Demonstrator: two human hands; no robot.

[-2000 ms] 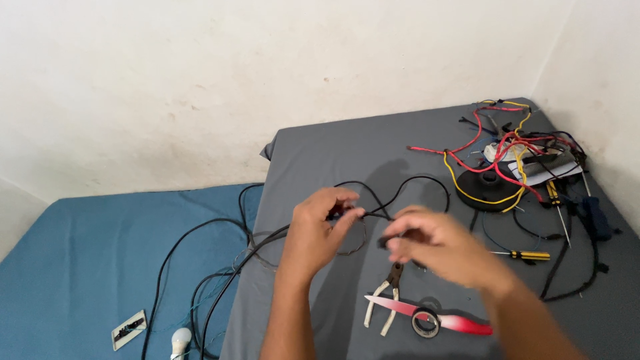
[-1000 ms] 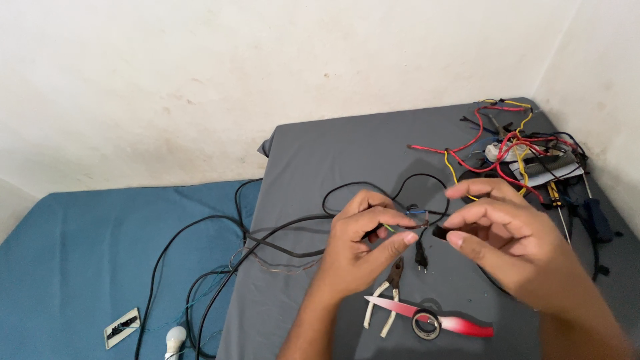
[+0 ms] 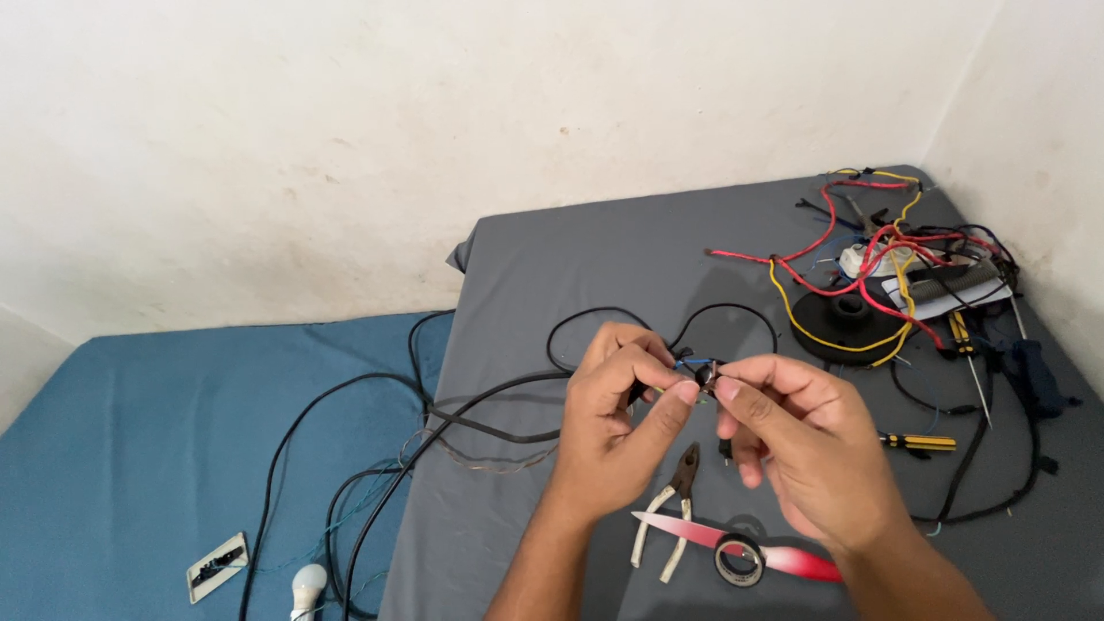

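My left hand (image 3: 625, 414) pinches the end of a black cable (image 3: 517, 379), where thin blue and yellow-green wires stick out. Close at its right, my right hand (image 3: 802, 431) grips a small dark piece at the wire ends between thumb and forefinger; the fingers hide most of it. Pliers with white handles (image 3: 686, 483) lie just below the hands. In front of them is a red and white knife (image 3: 690, 528), with a roll of black tape (image 3: 739, 559) resting on it. A black plug (image 3: 725, 448) shows beneath my right hand.
Red and yellow wires (image 3: 832, 216) tangle over a black round base (image 3: 845, 328) at the back right. Screwdrivers (image 3: 927, 442) lie nearby. On the blue cloth (image 3: 172, 431) at left are a light bulb (image 3: 309, 586) and a pale switch plate (image 3: 217, 567). A wall stands behind.
My hands were farther apart two seconds ago and have come together at the wire ends. My right hand's fingers have closed in on the small dark piece.
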